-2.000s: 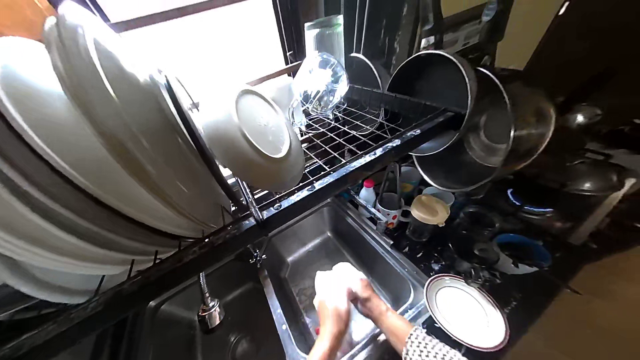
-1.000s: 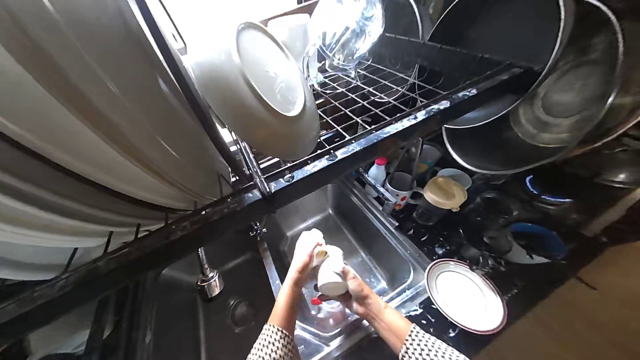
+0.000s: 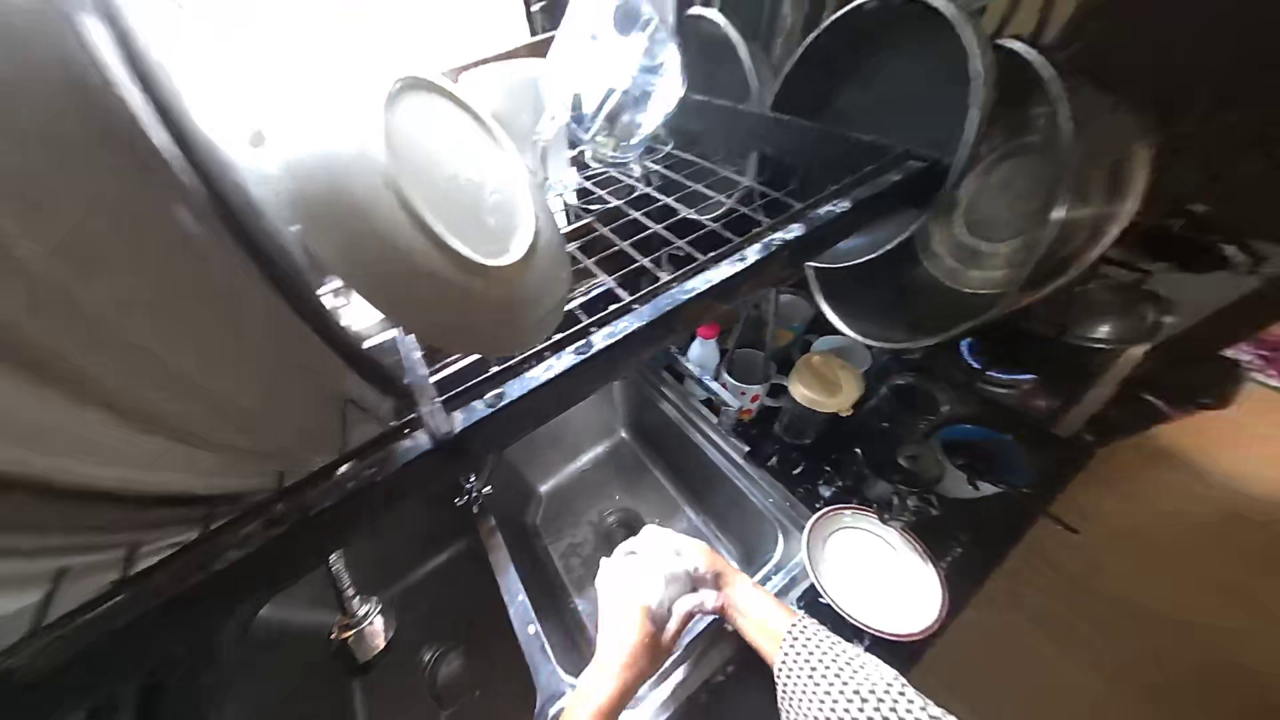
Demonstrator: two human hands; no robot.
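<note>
Both of my hands are together over the right basin of the steel sink (image 3: 660, 465). My left hand (image 3: 635, 595) and my right hand (image 3: 700, 585) close around a white item, overexposed and mostly covered by the fingers; its kind cannot be told. White that may be foam covers the fingers. A white plate with a dark red rim (image 3: 875, 572) lies on the counter just right of my right forearm. The faucet (image 3: 360, 620) stands over the left basin, left of my hands.
Above the sink, a black dish rack (image 3: 640, 300) holds a white bowl (image 3: 450, 200), large plates, glassware and metal pots (image 3: 880, 80). Behind the sink's right side stand a dotted mug (image 3: 748, 378), a lidded container (image 3: 822, 385) and a small bottle (image 3: 704, 352). A blue flame (image 3: 995, 362) burns on the stove.
One second ago my hands were slightly apart, with a white cup-like item at my right hand and something pale in my left; now they are pressed together. The view has shifted.
</note>
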